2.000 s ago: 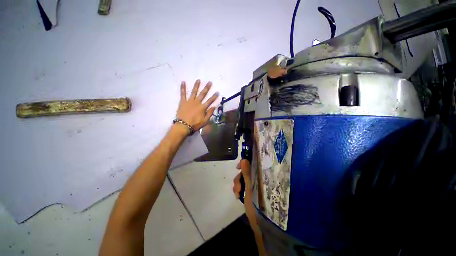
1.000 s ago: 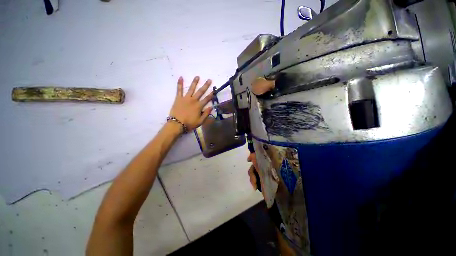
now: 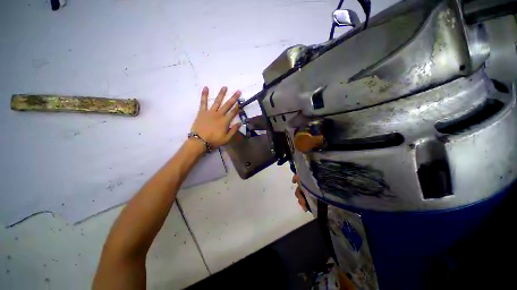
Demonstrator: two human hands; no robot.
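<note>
The cutting machine, with a silver top and blue motor body, fills the right side. Its flat base plate shows at the paper's near edge. My left hand lies flat with fingers spread on the white paper marker, its fingertips just left of the blade guard. My right hand is mostly hidden behind the motor; only some fingers show, curled at the machine's handle, which is itself largely hidden. The blade's contact with the lay is hidden.
A worn yellow-brown bar weight lies on the paper at the left. A small dark object is cut off at the top left edge. A dark cable loops behind the machine. The pale table has a board joint.
The machine has tilted and turned in view, showing more of its silver top. The base plate has shifted slightly right relative to my left hand, which stays flat and spread on the paper.
</note>
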